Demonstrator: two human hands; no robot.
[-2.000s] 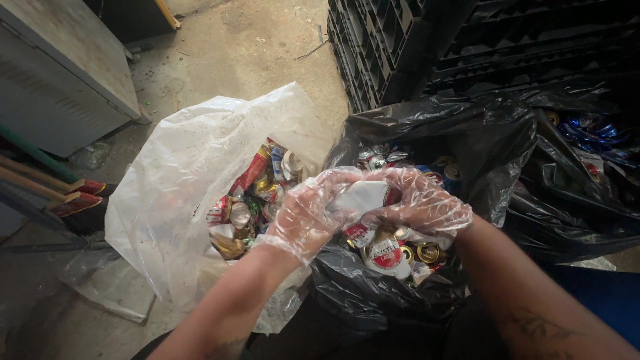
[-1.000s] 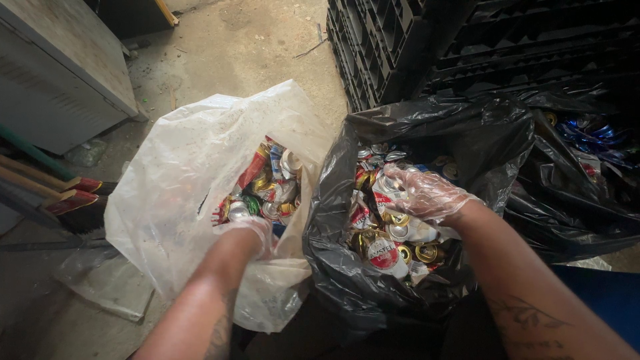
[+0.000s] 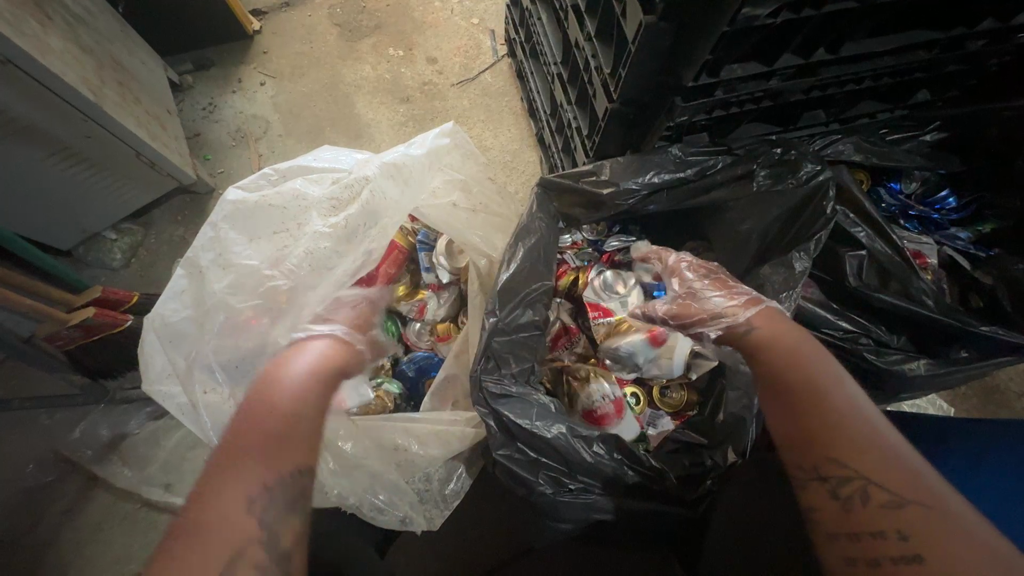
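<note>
A white plastic bag (image 3: 320, 200) full of crushed drink cans (image 3: 428, 308) stands open beside a black plastic bag (image 3: 512, 352), which also holds crushed cans (image 3: 596, 400). Both my hands wear clear plastic gloves. My left hand (image 3: 348, 324), blurred, is inside the mouth of the white bag, at the left edge of its cans; whether it grips one cannot be made out. Over the cans in the black bag, my right hand (image 3: 696, 292) has its thumb and fingers apart, with a silver-topped can (image 3: 614, 286) next to the fingertips. No can shows clearly within its grasp.
Black plastic crates (image 3: 572, 72) are stacked behind the bags. Another black bag (image 3: 880, 320) with cans lies at the right. Brooms (image 3: 92, 316) and a grey metal cabinet (image 3: 88, 120) stand at the left, on a concrete floor (image 3: 376, 72).
My hands were together over the black bag with a whitish piece two seconds ago; since then they have parted, the left one to the white bag. No piece shows between them now.
</note>
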